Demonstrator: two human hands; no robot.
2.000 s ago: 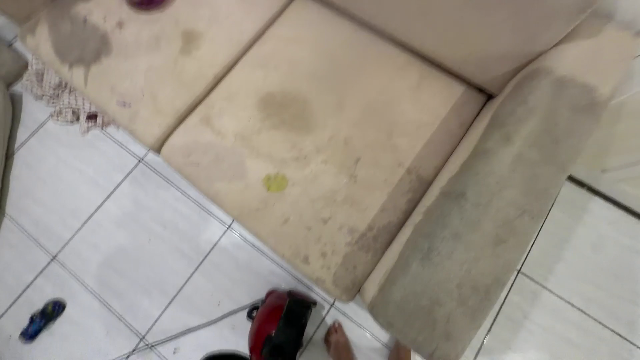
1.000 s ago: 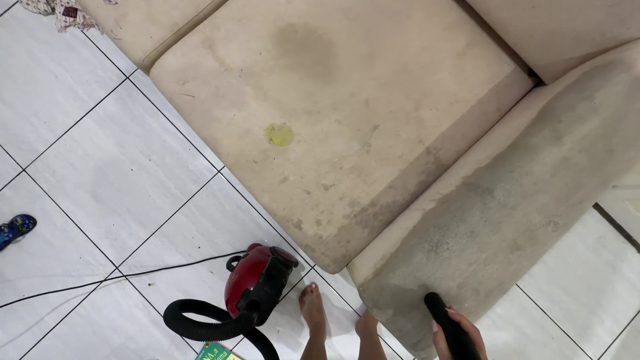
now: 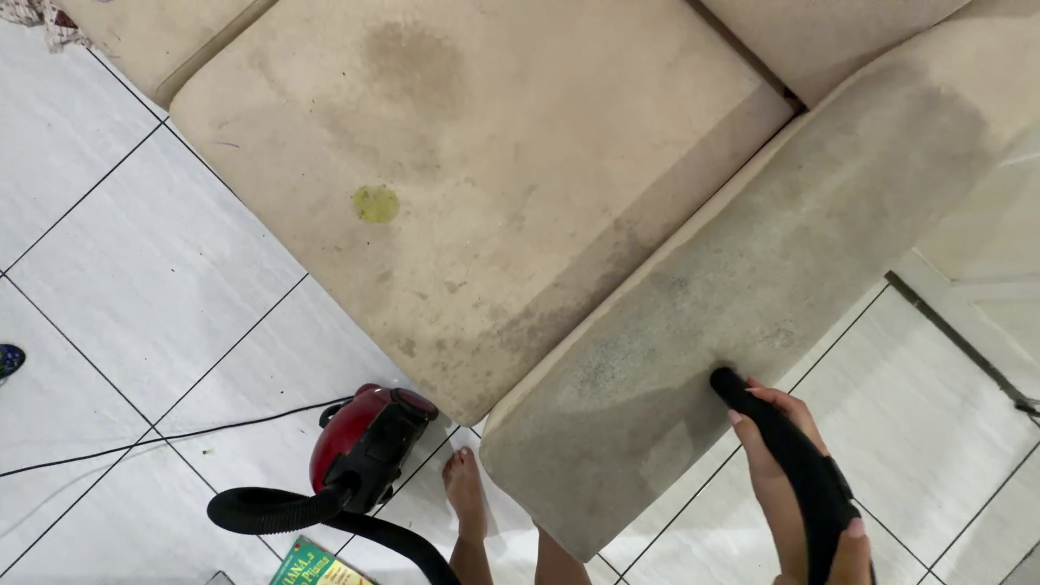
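Observation:
My left hand point(image 3: 780, 439) grips the black curved vacuum wand point(image 3: 784, 447) near its front end, thumb on one side and fingers on the other. Lower down, at the bottom right of the view, my right hand point(image 3: 849, 556) holds the same wand, partly cut off by the frame. The wand's open tip touches or is just over the grey, damp-looking sofa armrest point(image 3: 691, 325). A red and black canister vacuum cleaner point(image 3: 366, 447) stands on the tiles at the sofa's front corner, its ribbed black hose point(image 3: 268, 510) looping out and running off the bottom edge.
The beige sofa seat cushion point(image 3: 487, 179) has dark stains and a yellow-green spot point(image 3: 376, 204). A black cord point(image 3: 236, 422) crosses the tiled floor point(image 3: 187, 227). Bare feet point(image 3: 465, 491) stand by the armrest's end. A green booklet point(image 3: 313, 565) lies near the hose; a blue shoe point(image 3: 10, 360) is far left.
The wand has come into view and moved up and right along the armrest. Both hands are now on it; a second ago only one showed.

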